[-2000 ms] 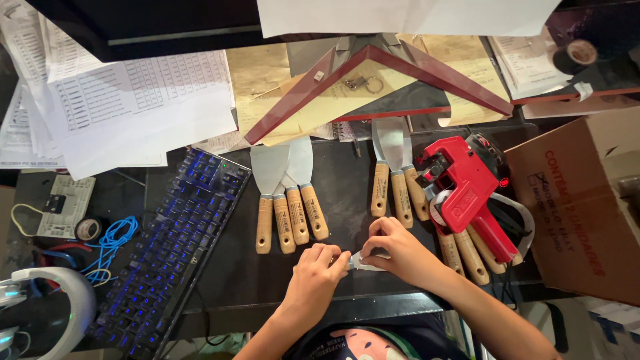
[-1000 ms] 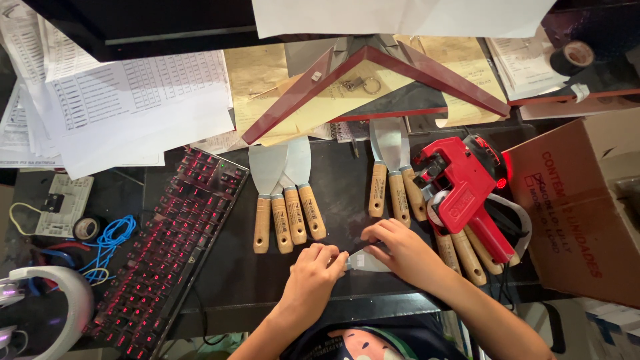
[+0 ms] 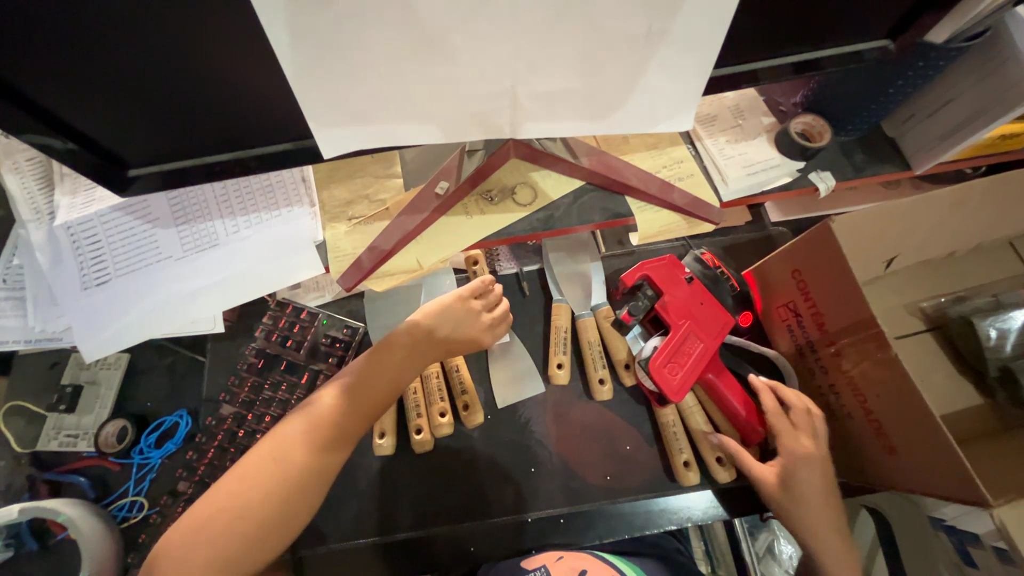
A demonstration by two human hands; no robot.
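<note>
My left hand (image 3: 468, 320) is closed around a putty knife, whose steel blade (image 3: 514, 370) points down toward the table's front and whose wooden handle end shows above my fingers. Beneath that forearm lie several putty knives with wooden handles (image 3: 438, 400). Another group of putty knives (image 3: 593, 352) rests right of centre. A red price labeling gun (image 3: 684, 344) lies over more wooden handles (image 3: 676, 444). My right hand (image 3: 780, 440), fingers apart, is at the gun's red grip; whether it touches the grip is unclear.
At left are a lit keyboard (image 3: 276, 384), blue cable (image 3: 156, 456) and printed sheets (image 3: 192, 248). An open cardboard box (image 3: 864, 352) stands at right. Behind the knives are a red monitor stand (image 3: 424, 220) and a roll of tape (image 3: 804, 136).
My hands have parted from their close position near the table's front. The left has moved forward with a putty knife; the right has moved rightward to the labeling gun.
</note>
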